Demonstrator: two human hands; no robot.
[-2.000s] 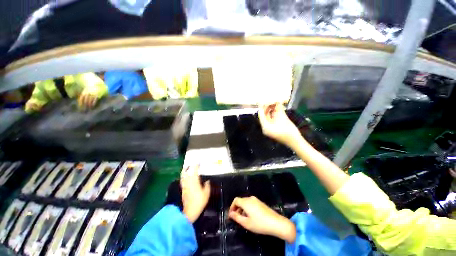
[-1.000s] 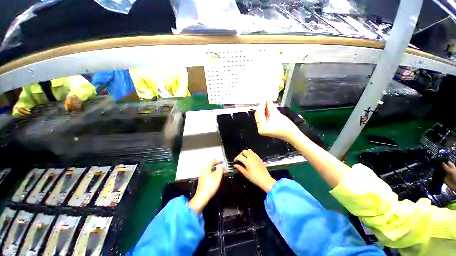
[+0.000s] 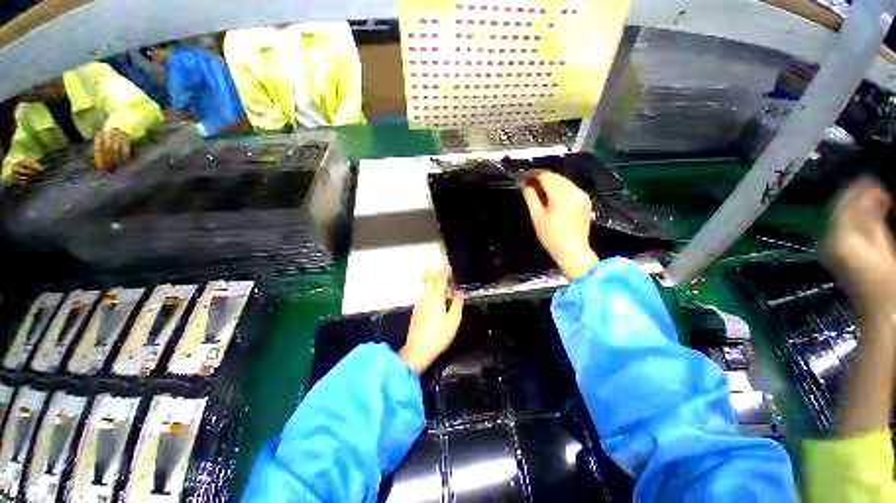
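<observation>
A tray of glossy black face-up phone screens (image 3: pixel 478 460) lies in front of me. Beyond it a white board (image 3: pixel 393 265) carries black screens or a black tray (image 3: pixel 486 231). My left hand (image 3: pixel 432 324) is over the work tray's far edge, its fingertips at the white board's near edge; whether it grips anything I cannot tell. My right hand (image 3: pixel 562 218) is over the black pieces on the board, fingers bent down; its fingertips are against the dark surface and any hold is hidden.
A tray of face-down white-backed screens (image 3: pixel 88 388) lies at left, a tall layered tray stack (image 3: pixel 246 216) behind it. A metal post (image 3: pixel 786 157) slants at right, near a small test device (image 3: pixel 732 344). Another person's blurred hand (image 3: pixel 863 246) is at far right. A red-dotted sheet (image 3: pixel 506 64) hangs beyond.
My right hand has moved forward and right from the tray's far edge onto the black pieces. The other person's arm has withdrawn from the board to the right. The view has tilted downward.
</observation>
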